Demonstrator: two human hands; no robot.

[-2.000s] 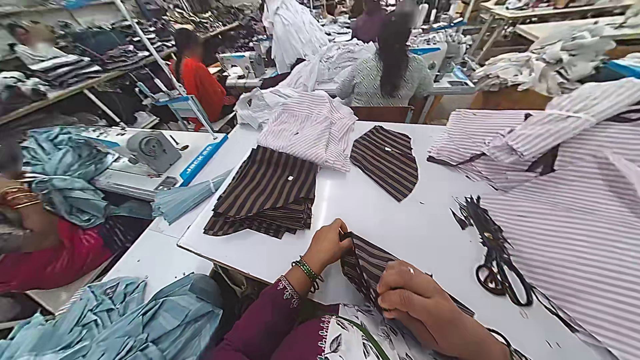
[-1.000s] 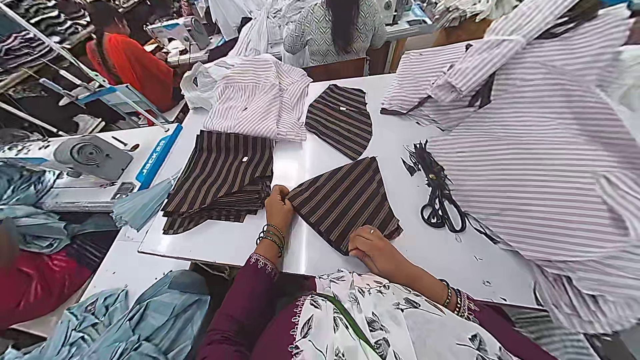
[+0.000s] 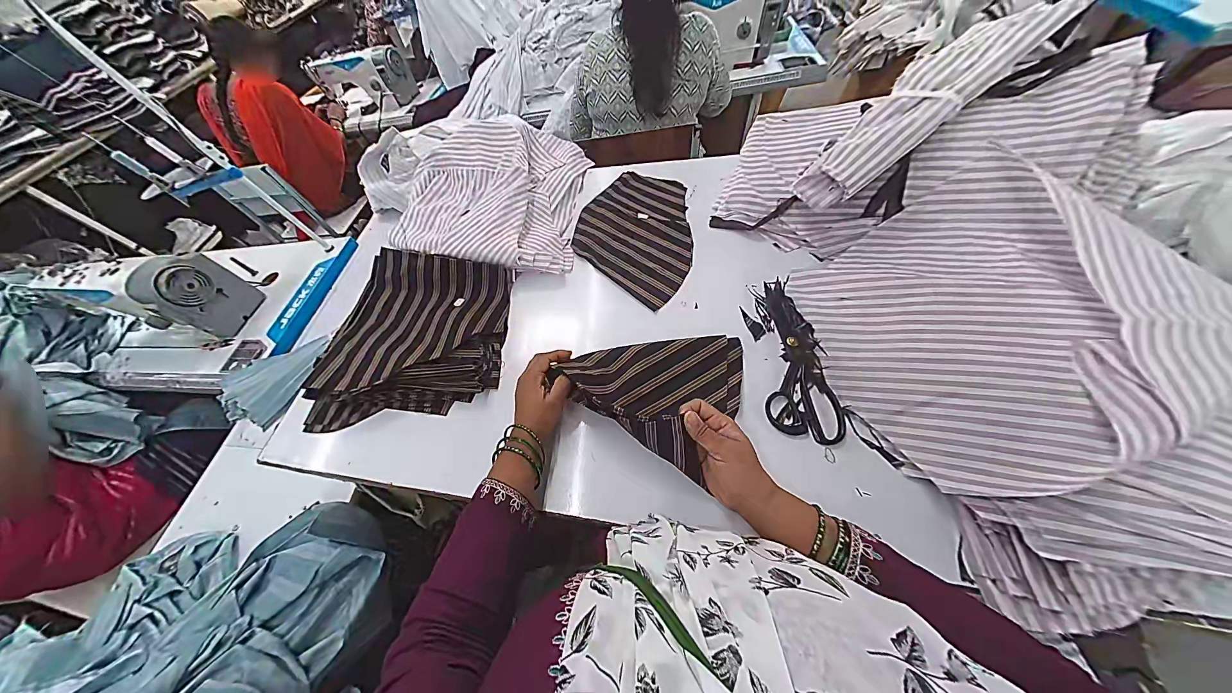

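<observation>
A dark brown striped fabric piece is between my hands over the white table, its near edge folded over. My left hand pinches its left corner. The fingers of my right hand grip its near edge. To the left lies a stack of dark striped fabric pieces with a small white tag on top. A single dark striped piece lies flat beyond my hands. Black-handled scissors rest to the right, with dark scraps around their blades.
White striped shirts are heaped at the table's back left. Large striped garments cover the right side. A sewing machine and blue-grey fabric are at left. Two people sit beyond the table.
The held piece lay spread out a second ago; its near edge is now folded over. My right hand has shifted its grip along that edge.
</observation>
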